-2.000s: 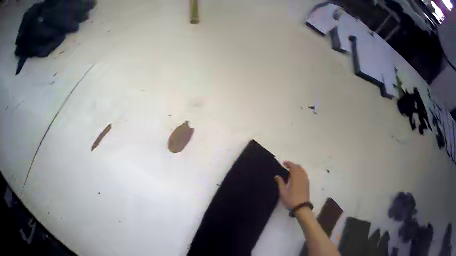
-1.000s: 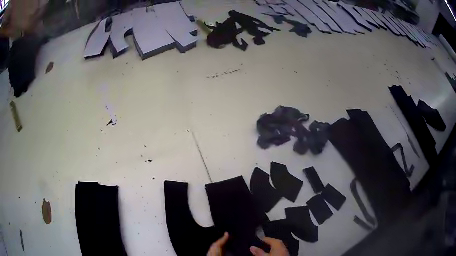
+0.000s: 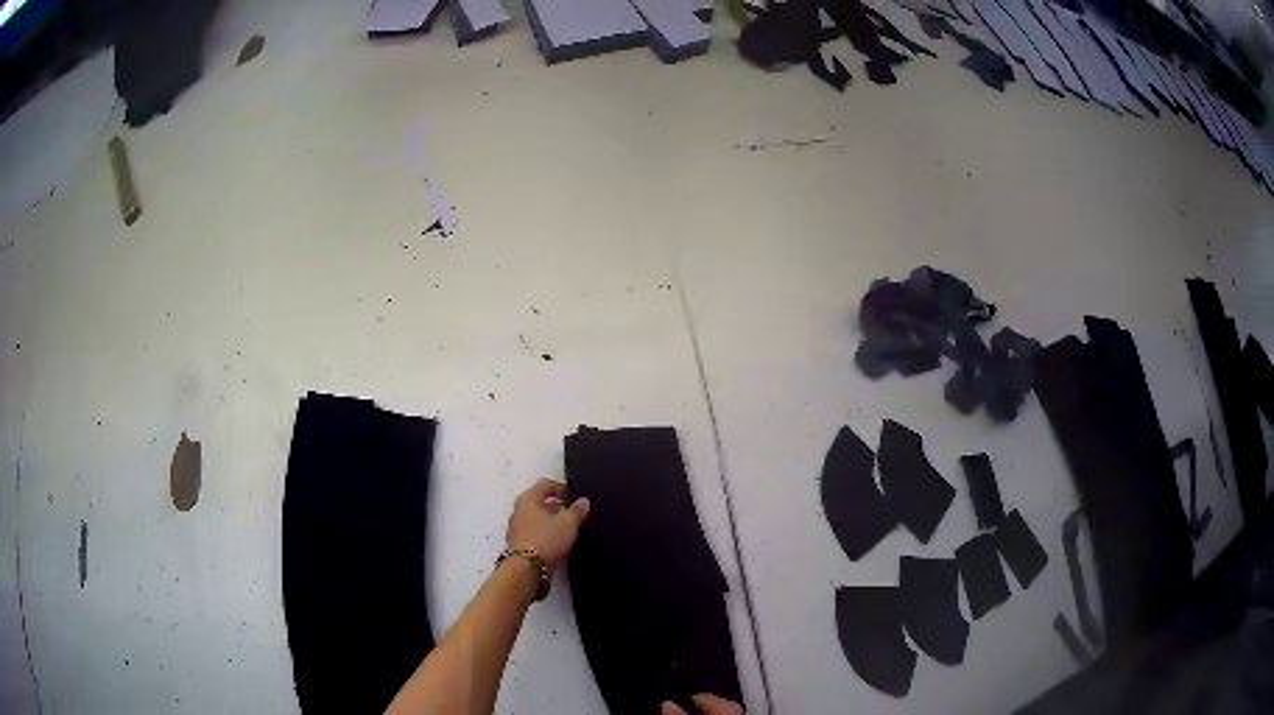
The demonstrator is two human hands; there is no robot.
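Note:
A long black cut panel, or a pile of panels, lies in front of me, its lower end near the picture's bottom edge. My left hand, with a bracelet on the wrist, is at its upper left edge, thumb on top, fingers pinching the edge. My right hand is at the panel's lower end, mostly cut off by the bottom edge; its grip cannot be seen. Another long black panel lies flat to the left, apart from it. Several small black cut pieces lie to the right.
A heap of dark strips lies beyond the small pieces. Large dark panels and a zigzag strip lie at the right. Pale-topped stacks and black scraps are along the far side. A yellowish-brown stick and dark heap are far left.
The view has shifted, so things sit further right or higher. The curved panel seen beside the held one no longer shows separately. My left hand has moved up to the panel's upper left edge.

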